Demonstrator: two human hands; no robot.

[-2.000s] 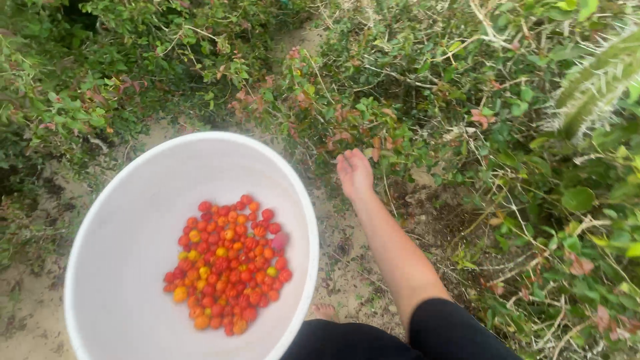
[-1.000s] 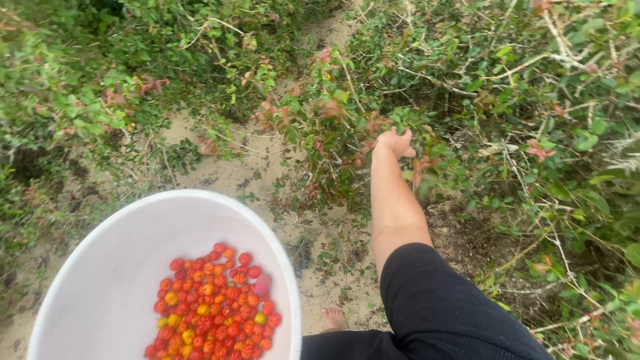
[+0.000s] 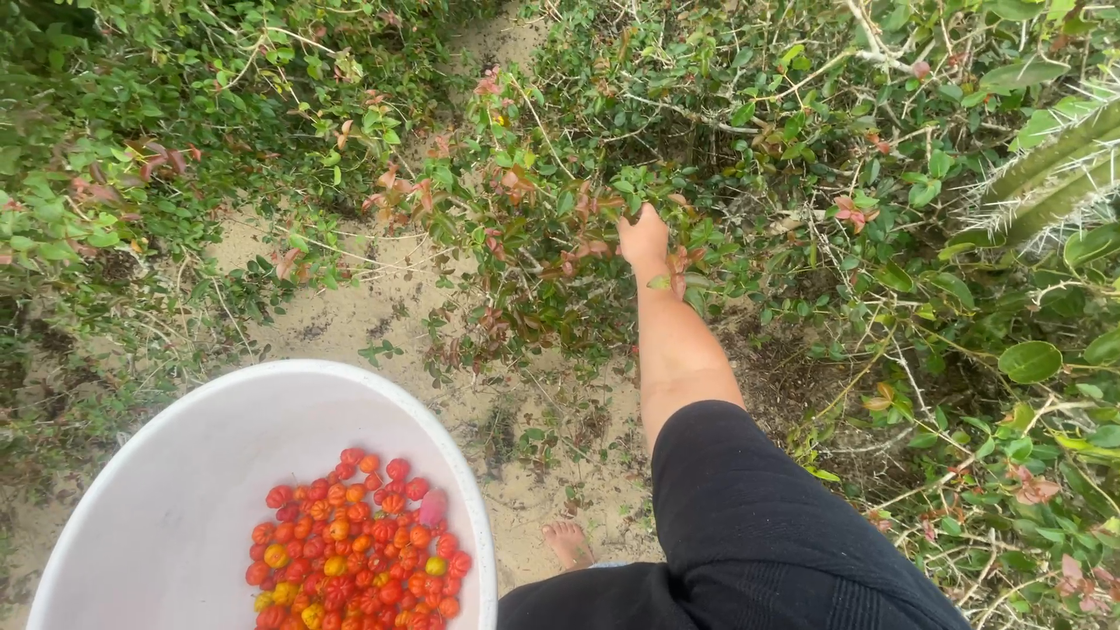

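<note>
My right hand reaches forward into a low shrub with green and reddish leaves. Leaves hide its fingertips, so whether it grips anything does not show. At the lower left is a white plastic bucket, tilted so its inside is visible. Ribbed red and orange pitanga cherries, some of them yellow, lie heaped in its lower right part, with one larger smooth pink fruit at the edge of the heap. My left hand is out of sight.
A spiny cactus stem juts in from the right. Dense shrubs with bare twigs grow on both sides. Sandy ground runs between them, and a bare foot stands on it near the bucket.
My right arm has extended farther forward into the shrub, and more of its black sleeve shows. The bucket sits lower in view than in the earlier frames.
</note>
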